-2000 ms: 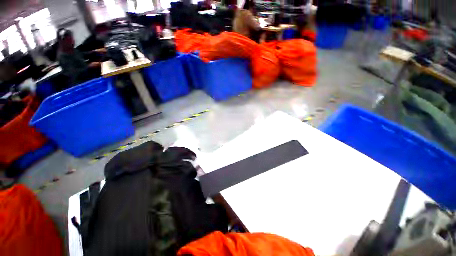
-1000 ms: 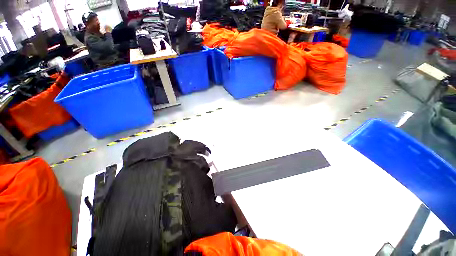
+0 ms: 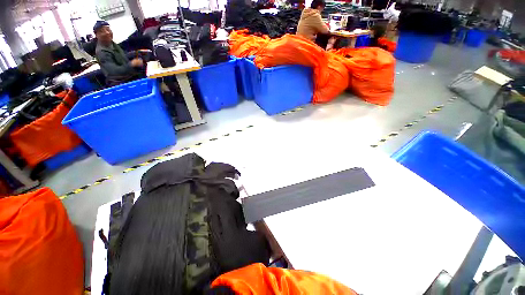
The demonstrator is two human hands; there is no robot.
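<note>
A long dark strip (image 3: 309, 194) lies flat on the white table (image 3: 357, 236), its left end at the table's left edge. A bulky black pile with a camouflage band (image 3: 197, 230) lies on a second white surface to the left. Another dark strip (image 3: 473, 259) lies at the lower right, beside part of a machine (image 3: 503, 282) cut off by the picture's edge. Neither of my hands is in view.
Orange fabric (image 3: 279, 280) bulges at the bottom middle, and an orange sack (image 3: 39, 245) stands at the lower left. A blue bin (image 3: 460, 173) stands beyond the table's right edge. Across the floor are blue bins (image 3: 124, 127), orange sacks (image 3: 365, 75) and seated people (image 3: 112, 56).
The view has swung and steadied, with the strip and pile shifting slightly in the picture. The seated person at the far left has lowered a hand from near the head.
</note>
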